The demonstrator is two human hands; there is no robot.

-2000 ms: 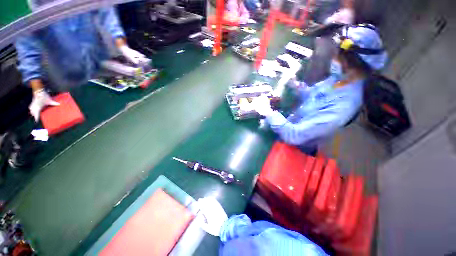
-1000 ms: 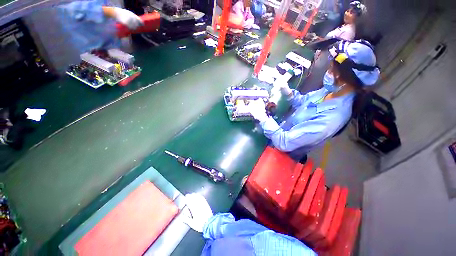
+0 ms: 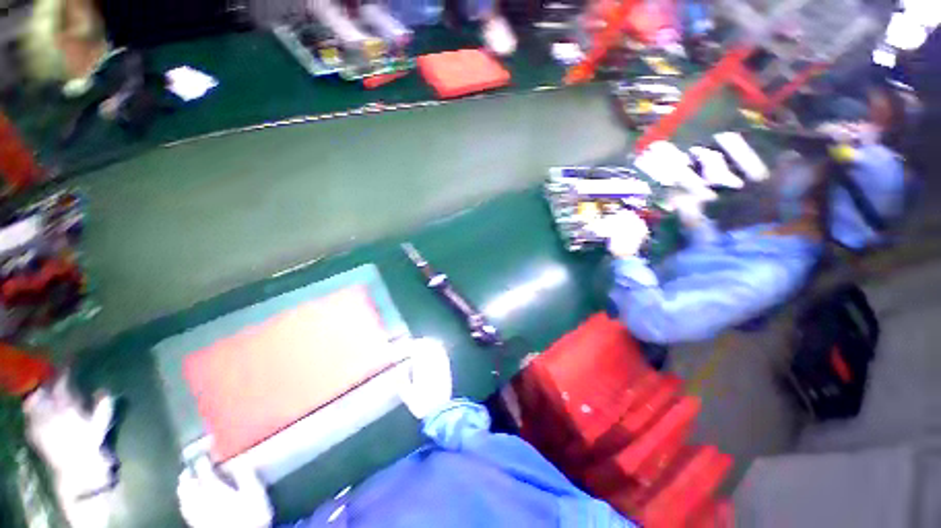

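A flat red-orange foam pad (image 3: 284, 366) lies on a pale grey-green work mat (image 3: 177, 376), with a lighter strip along its near side. My right hand (image 3: 426, 378), in a white glove, is at the right near corner of the pad and mat. My left hand (image 3: 224, 497), also white-gloved, is at the left near corner, low in the picture and blurred. The fingertips of both hands touch the pad or mat edge; whether they grip it is unclear.
An electric screwdriver (image 3: 454, 299) lies right of the mat. Red pads (image 3: 588, 376) stand stacked at right. A circuit board (image 3: 41, 258) and a white glove shape (image 3: 72, 443) are at left. A worker (image 3: 722, 268) handles another board (image 3: 596, 206). The green conveyor (image 3: 341, 180) runs beyond.
The view has swung left. My left hand has come into the picture at the mat's left near corner. The pad, mat and screwdriver keep their places. Across the conveyor, a red pad now lies beside a board.
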